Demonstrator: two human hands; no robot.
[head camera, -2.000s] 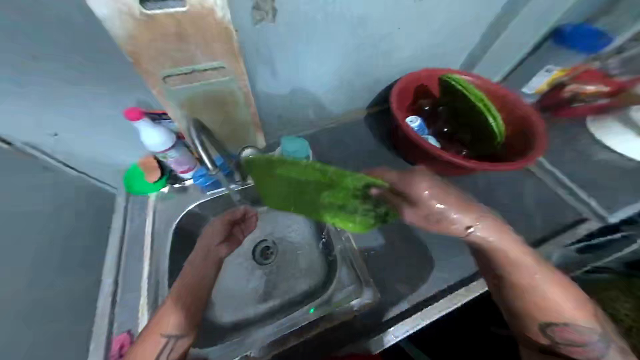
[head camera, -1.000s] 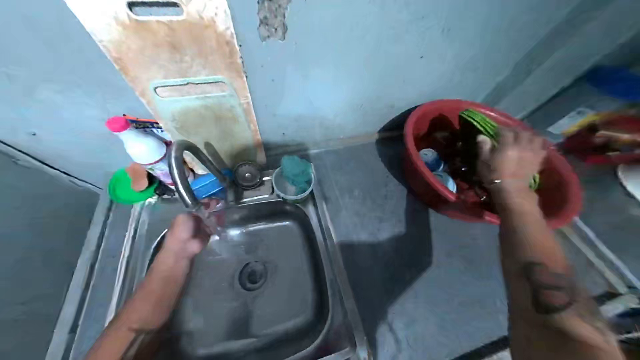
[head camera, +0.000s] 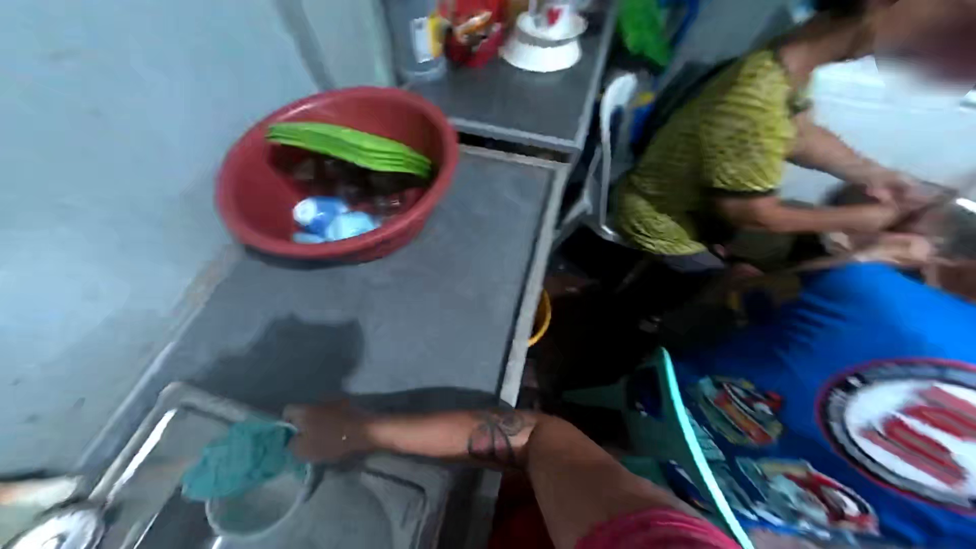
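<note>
At the lower left, my right hand (head camera: 324, 432) grips the rim of a small clear container (head camera: 259, 503) with a teal cloth (head camera: 242, 460) in its top. The container is over the near edge of the steel sink (head camera: 362, 511). My left hand is outside the view. Farther up the counter stands a red plastic basin (head camera: 339, 248). Inside it, a stack of green plates (head camera: 351, 146) leans above dark glassware, with blue-and-white items (head camera: 332, 219) beside them.
Two people sit at the right, one in a yellow patterned shirt (head camera: 709, 152), one in a blue shirt (head camera: 785, 343). A teal chair (head camera: 679, 412) stands near my right arm. A red package (head camera: 473, 34) and a white round object (head camera: 543, 46) are on the farther counter.
The view has swung far to the right. My right hand has left the basin and now holds the small container. The green plate it held two seconds ago is no longer in it.
</note>
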